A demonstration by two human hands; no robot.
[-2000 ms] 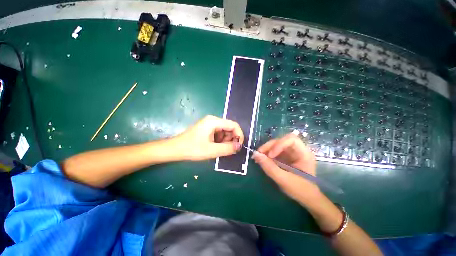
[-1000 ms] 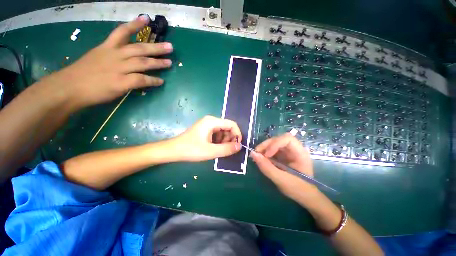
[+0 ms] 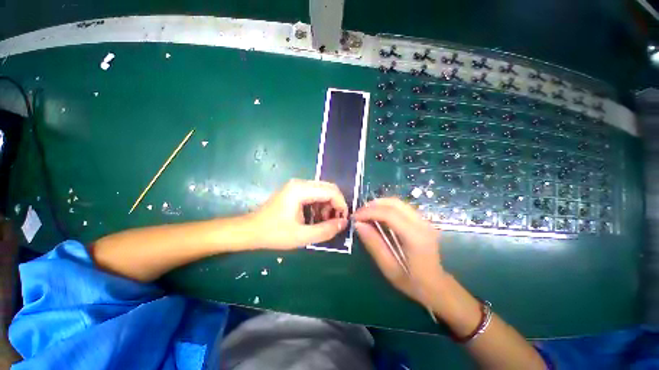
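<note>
My left hand [image 3: 307, 213] is over the lower part of the black sheet with a white border [image 3: 343, 137]. Its thumb and fingertips are pinched together on a tiny dark part [image 3: 345, 216], mostly hidden by the fingers. My right hand [image 3: 397, 238] is just to the right, its fingertips almost touching the left ones. It holds thin silver tweezers [image 3: 395, 251], which run back under the palm towards the wrist. The tweezer tips cannot be made out. A clear blister tray [image 3: 498, 144] with rows of small dark parts lies right of the sheet.
A thin tan stick [image 3: 162, 170] lies at the left, with white scraps [image 3: 108, 61] scattered on the green bench [image 3: 238, 155]. A white piece [image 3: 31, 224] and a dark cable [image 3: 41, 155] are at the far left. A metal post [image 3: 326, 25] stands on the pale rail [image 3: 181, 28].
Another person's hand reached in at the upper left, and now it and the black fixture with the yellow label are gone. My right fingers closed in nearer the left fingertips, and the tweezers turned steeper.
</note>
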